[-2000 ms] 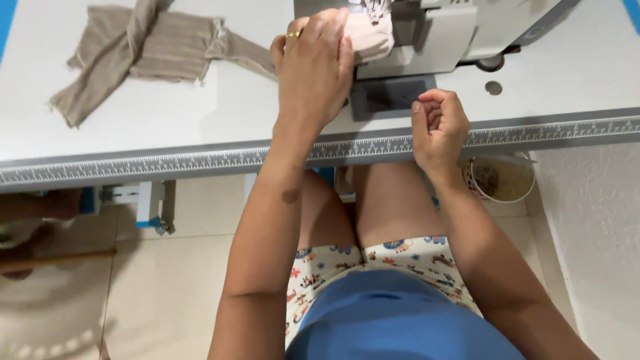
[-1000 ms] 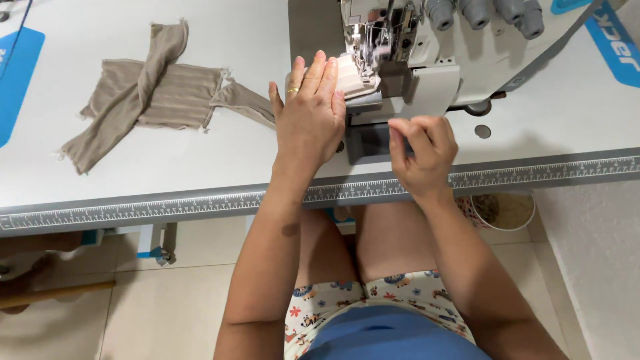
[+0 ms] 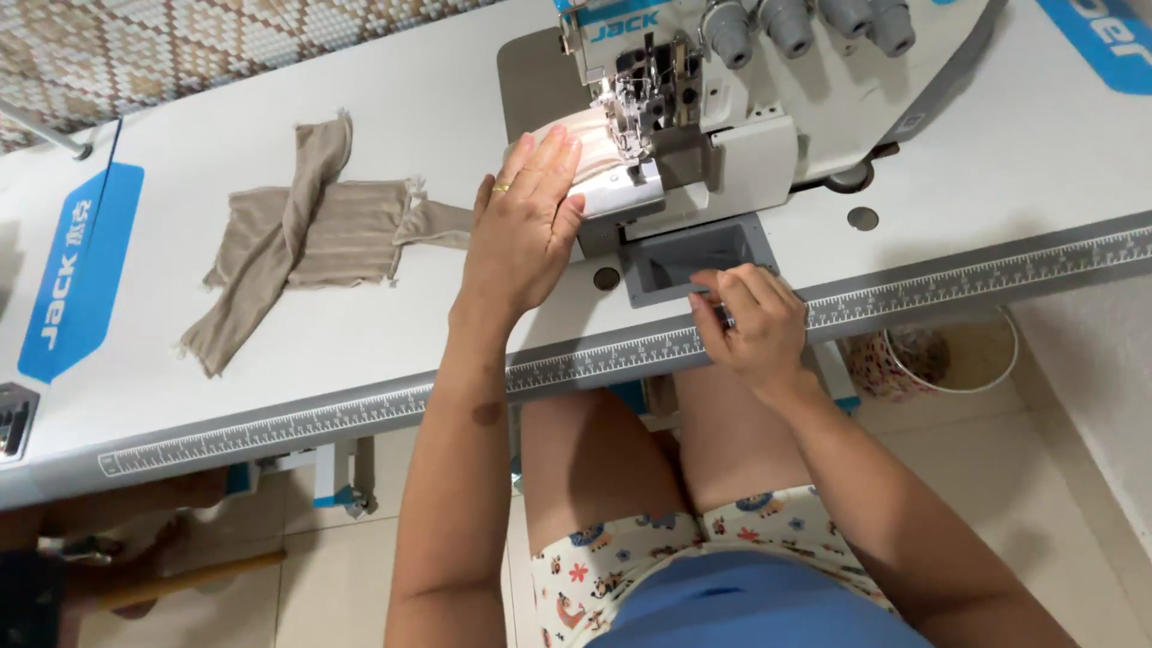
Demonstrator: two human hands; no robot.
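My left hand (image 3: 531,216) lies flat, palm down, on a light ribbed fabric piece (image 3: 589,139), at the presser foot of a Jack overlock sewing machine (image 3: 643,117). Its fingers point toward the lit needle area, and a ring is on one finger. My right hand (image 3: 751,319) is raised with curled fingers over the table's front edge, beside a dark recessed tray (image 3: 693,256); whether something small is between thumb and fingertips cannot be told. Left of my left hand, beige ribbed fabric pieces (image 3: 351,234) with frayed ends lie across each other, one strip reaching to behind that hand.
A printed ruler strip (image 3: 621,355) runs along the table's front edge. Thread tension knobs (image 3: 787,27) top the machine. A round bin (image 3: 954,351) stands below the table at the right. Part of another person (image 3: 126,540) shows below the table at the far left.
The right hand has moved away from the machine, nearer the table's front edge, since one second ago. The left hand stays on the fabric. The view has shifted, showing more of the machine and table.
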